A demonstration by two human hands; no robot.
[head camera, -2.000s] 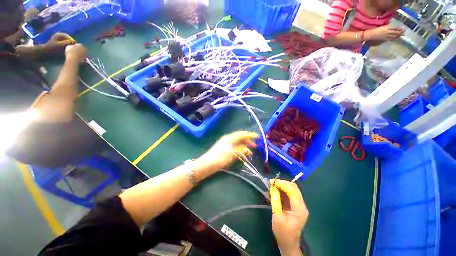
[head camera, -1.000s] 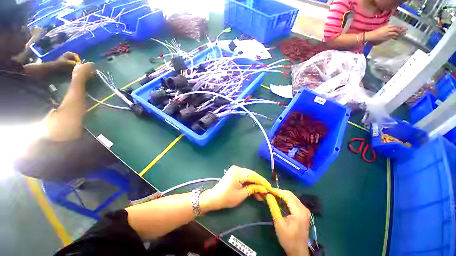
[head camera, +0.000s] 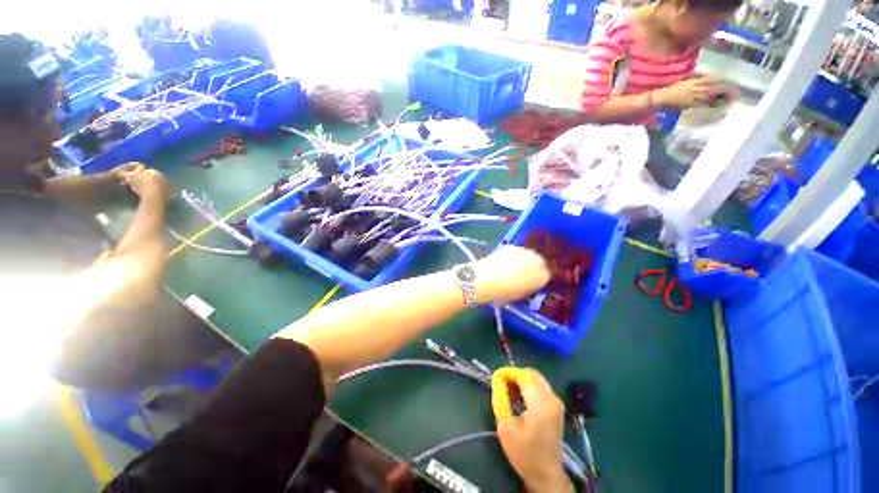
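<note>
My left hand point(head camera: 520, 273) reaches into the small blue bin point(head camera: 602, 279) of dark-red connector housings point(head camera: 569, 265). Its fingertips are hidden among the housings, so its hold cannot be told. My right hand point(head camera: 528, 416), with yellow finger cots, pinches a wire harness point(head camera: 453, 364) in front of the bin. Loose wire ends fan out to the left of its fingers. A black connector point(head camera: 581, 398) lies just right of my right hand, with thin wires below it.
A blue tray point(head camera: 357, 281) heaped with black plugs and white cables lies beyond my left forearm. Red-handled scissors point(head camera: 665, 289), a side bin point(head camera: 732, 281) and a large tote point(head camera: 785, 385) are at the right. A clear bag point(head camera: 598, 159) lies beyond the bin. Co-workers sit left and across.
My left hand has left my right hand and moved up and forward into the small bin. My right hand stays near the same place with the harness. The view has shifted slightly.
</note>
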